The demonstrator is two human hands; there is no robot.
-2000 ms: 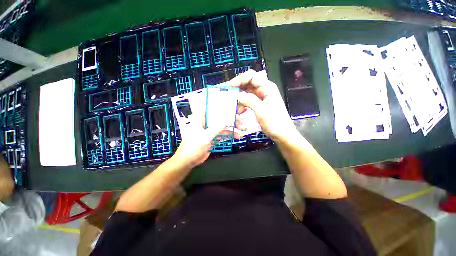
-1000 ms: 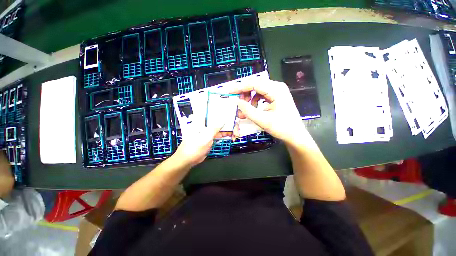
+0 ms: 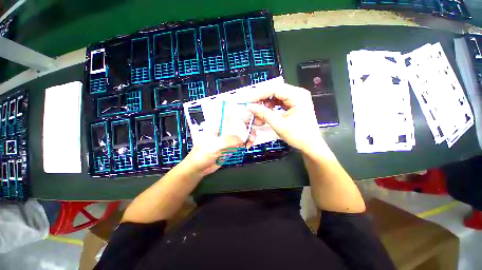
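My left hand (image 3: pixel 209 151) holds a phone front housing (image 3: pixel 231 156) with a teal-blue edge, its keypad end showing below the fingers. A white adhesive sheet (image 3: pixel 195 117) with a dark window-shaped hole lies under and behind the housing, over the black tray. My right hand (image 3: pixel 292 117) is at the housing's right and upper part, fingertips bent together on its edge. The housing's screen area looks white; whether a separate adhesive piece is at the fingertips I cannot tell.
The black housing tray (image 3: pixel 127 175) holds rows of housings; one at top left has a white frame. A plain white sheet stack (image 3: pixel 62 126) lies left. A dark phone-sized item (image 3: pixel 318 92) and cut-out sheets (image 3: pixel 380 105) lie right. Red stools (image 3: pixel 79 215) stand below the bench.
The housing has tilted between my hands, and its white face shows narrower. My right hand has moved slightly right. The conveyor trays at top right and far left have shifted.
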